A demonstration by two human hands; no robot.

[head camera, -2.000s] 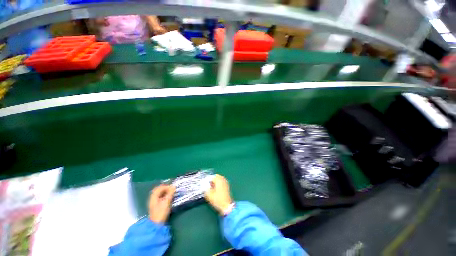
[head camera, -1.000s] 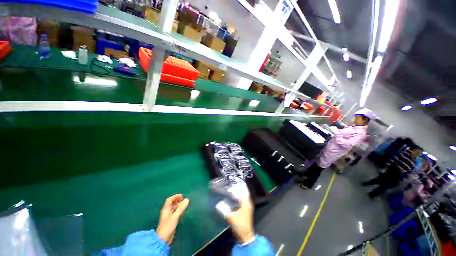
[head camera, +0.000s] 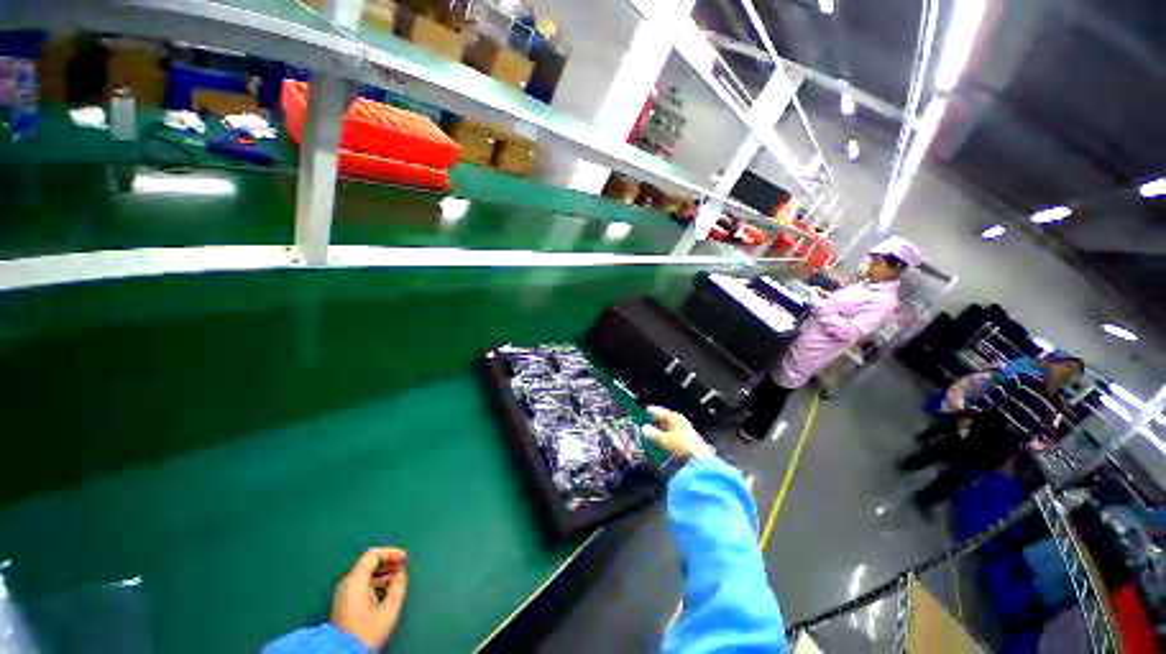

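Observation:
A black tray lies on the green bench, holding bagged units in rows under shiny wrinkled film. My right hand is at the tray's right edge, beside the bagged units, with nothing seen held in it. My left hand hovers over the green surface left of the tray, fingers loosely curled and empty. Clear plastic bags lie at the lower left, cut off by the picture's edge.
More black trays stand behind the filled one. A person in a pink smock stands at the bench further right. Red-orange trays are on the far side. A white-framed shelf post rises ahead. A wire rack is at the lower right.
The bagged unit has left my right hand, which moved right to the tray's edge. My left hand has moved lower and left in the picture. The view has turned right since the earliest frame.

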